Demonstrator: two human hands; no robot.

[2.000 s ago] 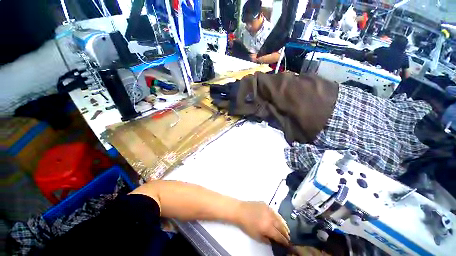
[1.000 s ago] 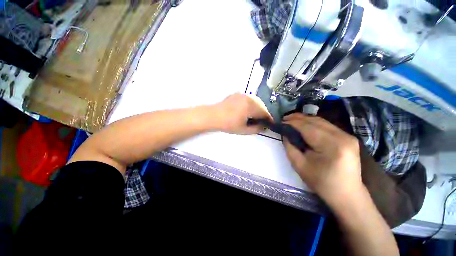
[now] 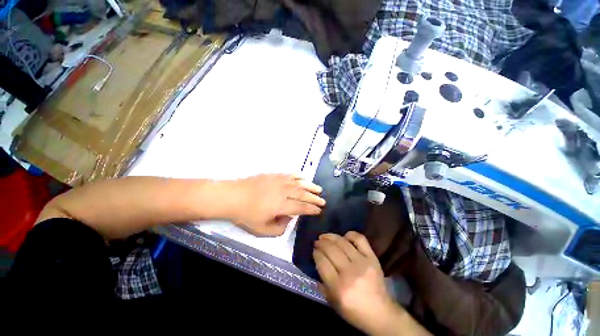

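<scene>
A black garment piece [image 3: 332, 220] lies flat in front of the needle area of the white sewing machine [image 3: 454, 98]. It joins the dark brown fabric [image 3: 447, 285] and plaid lining [image 3: 454, 233] bunched right of the needle, under the machine arm. My left hand [image 3: 276, 202] lies palm down, its fingertips at the black piece's left edge. My right hand [image 3: 352, 272] presses on the black piece nearer the table's front edge, fingers slightly bent. Neither hand visibly grips cloth. The presser foot [image 3: 342, 172] is small and partly hidden by the head.
Taped brown cardboard [image 3: 99, 111] lies left of the white table [image 3: 217, 111]. More brown cloth [image 3: 316, 23] and plaid cloth [image 3: 441, 29] are heaped behind the machine. A red stool [image 3: 23, 203] shows at the left edge, with plaid cloth [image 3: 138, 272] below the table.
The narrow folded black strip held between both hands is no longer seen; black cloth now lies spread flat. My right hand has moved left and toward the front edge. The camera view has shifted.
</scene>
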